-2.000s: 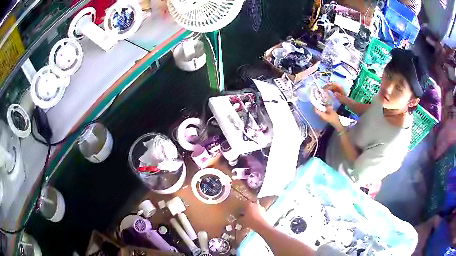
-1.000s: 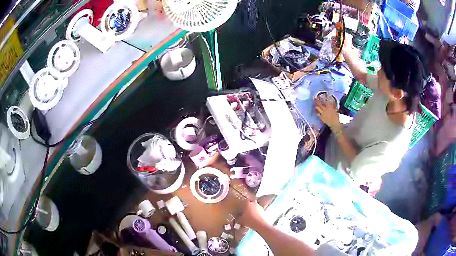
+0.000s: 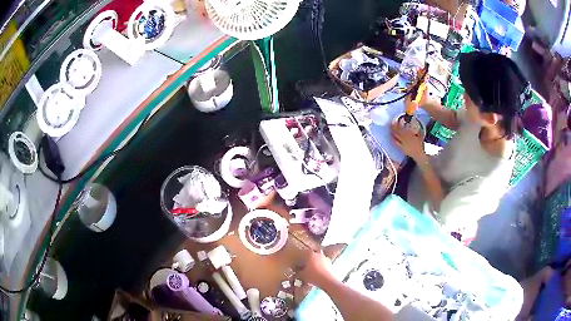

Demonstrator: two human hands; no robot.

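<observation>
My right hand [image 3: 311, 264] reaches in from the lower right and rests low over the brown bench. Its fingers are blurred, so I cannot tell whether they hold anything. Just left of it, a white ring part with a dark centre [image 3: 263, 232] lies flat on the bench. Small pale blocks [image 3: 288, 285] lie below the hand. A lined crate [image 3: 501, 283] with a light-blue liner and white ring housings stands to the right, beside my forearm. My left hand is not in view.
A clear round tub [image 3: 216, 233], white handle tubes [image 3: 233, 282] and a lilac handheld fan [image 3: 188, 294] are at left. A white tray [image 3: 282, 160] stands behind. A person [image 3: 469, 163] at right holds an orange tool [image 3: 416, 99]. White cups [image 3: 210, 91] ride the dark belt.
My right hand has stayed almost in place. The white cups on the dark belt have moved down and left. The other person has brought an orange tool down to the round part.
</observation>
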